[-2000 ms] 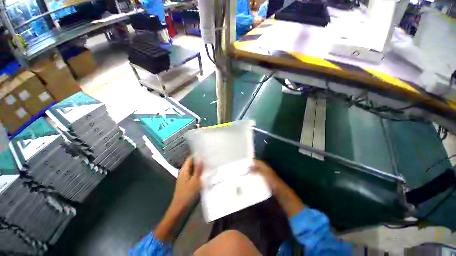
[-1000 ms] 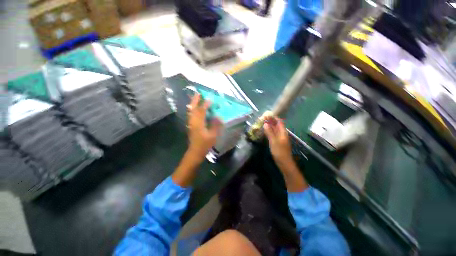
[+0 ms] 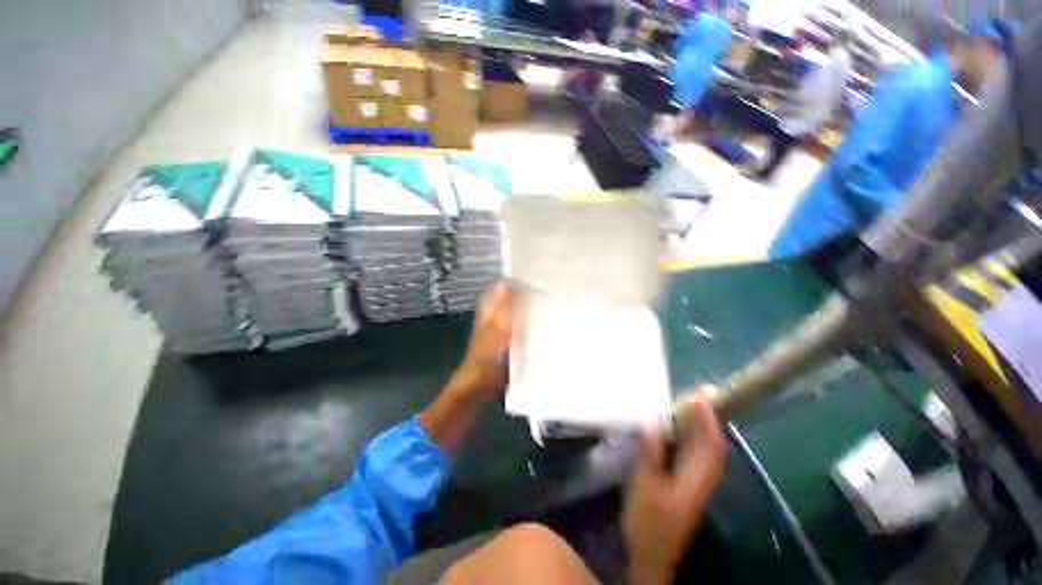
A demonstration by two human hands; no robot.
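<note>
An open white box (image 3: 588, 354) is upright in front of me, its lid panel raised at the far side, slightly blurred. My left hand (image 3: 491, 343) grips its left edge. My right hand (image 3: 676, 457) is at its lower right corner, with the fingertips against the corner. The box hides most of what stands behind it; a dark edge of something shows just under its lower side.
Tall stacks of teal-and-white boxes (image 3: 286, 269) stand along the far edge of the dark green table (image 3: 274, 457). A slanted post (image 3: 788, 354) and metal rail (image 3: 783, 503) are at the right, with a white box (image 3: 874, 480) beyond. A person in blue (image 3: 880, 149) stands behind.
The view has swung left, bringing more stacks and the wall in. One second ago both hands were at the short pile and post without an open box; now they hold one.
</note>
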